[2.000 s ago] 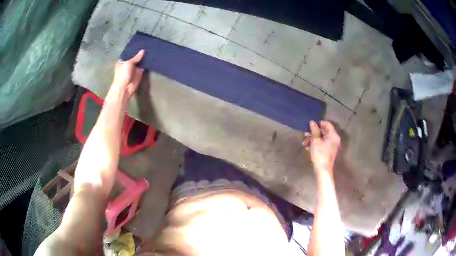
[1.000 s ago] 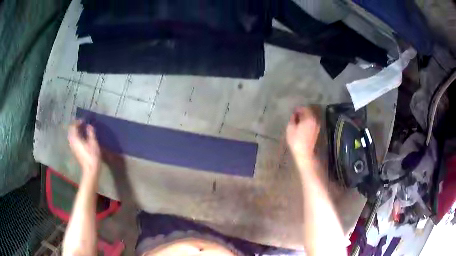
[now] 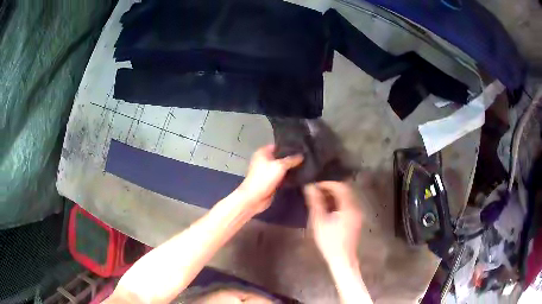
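Note:
A long navy fabric strip (image 3: 172, 175) lies flat near the table's front edge, its right part under my hands. My left hand (image 3: 270, 175) pinches a thin blackish strip (image 3: 291, 139), likely interfacing, which hangs blurred between my hand and the dark pile. My right hand (image 3: 334, 214) is beside it, over the right end of the navy strip, blurred; whether its fingers hold the black strip cannot be told. A wide stack of dark cut pieces (image 3: 220, 59) lies at the far side.
A steam iron (image 3: 425, 205) sits on a dark rest at the right. A white strip (image 3: 457, 127) and crooked dark strips (image 3: 410, 77) lie beyond it. A red stool (image 3: 92, 243) stands at the lower left, a green sack (image 3: 47, 107) at the left edge.
My hands first laid down the navy strip and let it go. Then my left hand moved right and took hold of the blackish strip, and my right hand came in beside it.

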